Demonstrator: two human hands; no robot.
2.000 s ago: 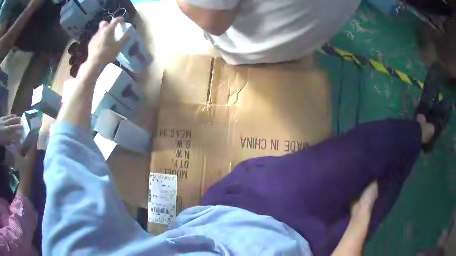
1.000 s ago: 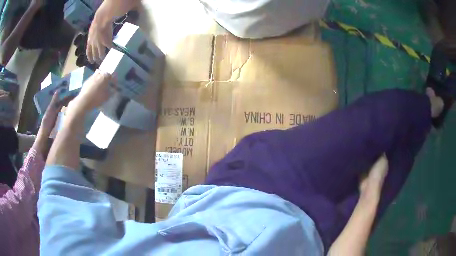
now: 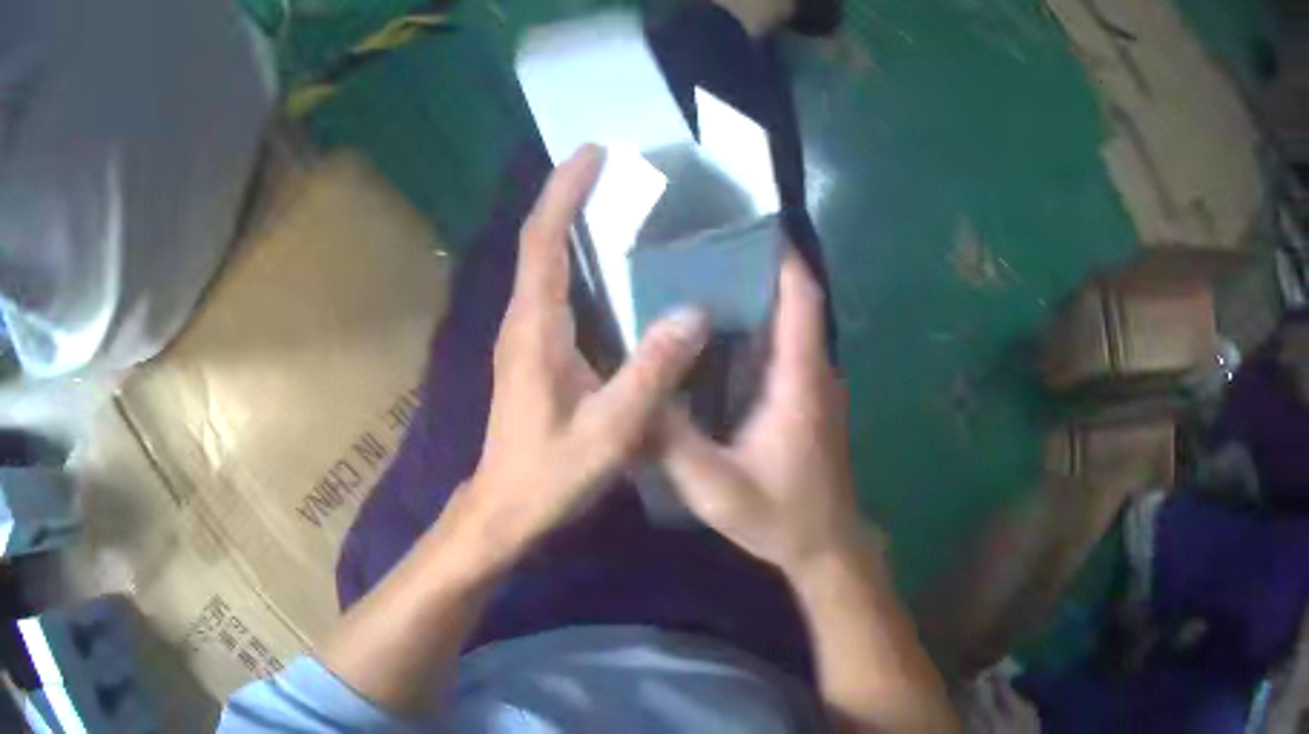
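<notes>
A small retail carton is held upright between both hands above my lap, its top open. Its white end flaps stand open, a large one at the upper left and a smaller one at the right. My left hand grips the carton's left side, with the thumb on its blue-grey front. My right hand holds its right side and lower part. The inside is shadowed and I cannot tell what it holds. The hands and carton are slightly blurred.
The flattened brown carton with "MADE IN CHINA" print lies at the left. A person in a light shirt is at the upper left. More small cartons show at the lower left. Brown boxes and a person in dark purple are at the right.
The view has swung to the right. My left hand has left the row of small cartons and now holds one open carton over my lap. My right hand has come off my leg onto it.
</notes>
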